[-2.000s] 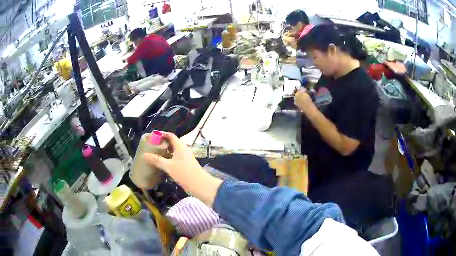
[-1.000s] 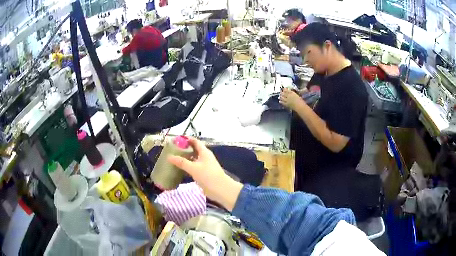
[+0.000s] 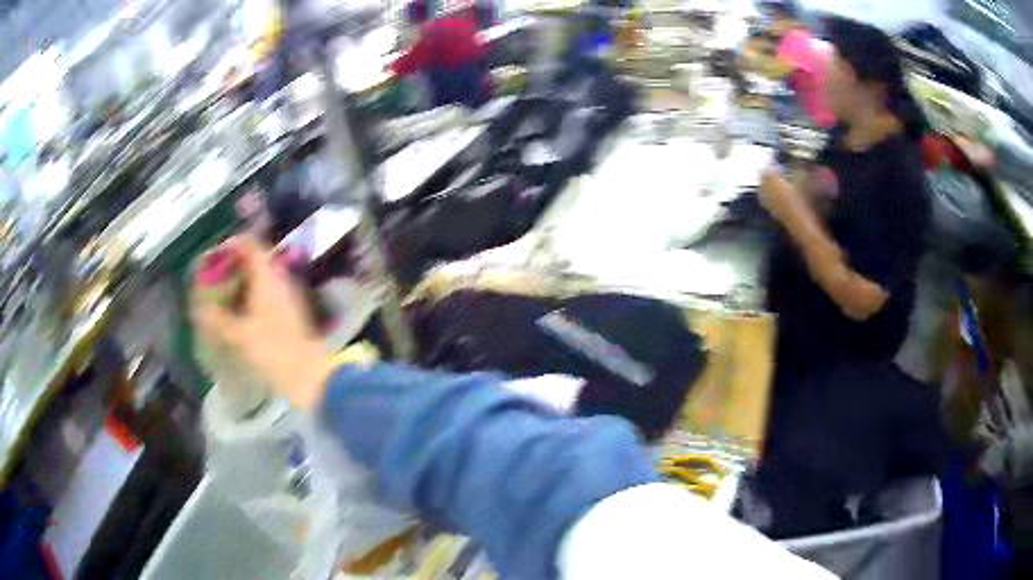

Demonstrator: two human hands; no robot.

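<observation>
The frame is badly blurred. My right hand (image 3: 272, 329) reaches far to the left in a blue sleeve. Its fingers are around the top of a thread cone with a pink tip (image 3: 218, 267). The cone's body below the tip is smeared, and whether its base rests on anything cannot be told. My left hand is not in view.
A worker in black (image 3: 850, 238) stands at a white table (image 3: 634, 204) on the right. Dark cloth (image 3: 498, 340) and a cardboard piece (image 3: 731, 374) lie before it. A blurred upright pole (image 3: 363, 204) stands behind my hand. Yellow-orange handles (image 3: 693, 474) show lower right.
My right hand has carried the pink-tipped cone to the left, over the area of the thread stand. The camera view has shifted, so the worker now appears further right.
</observation>
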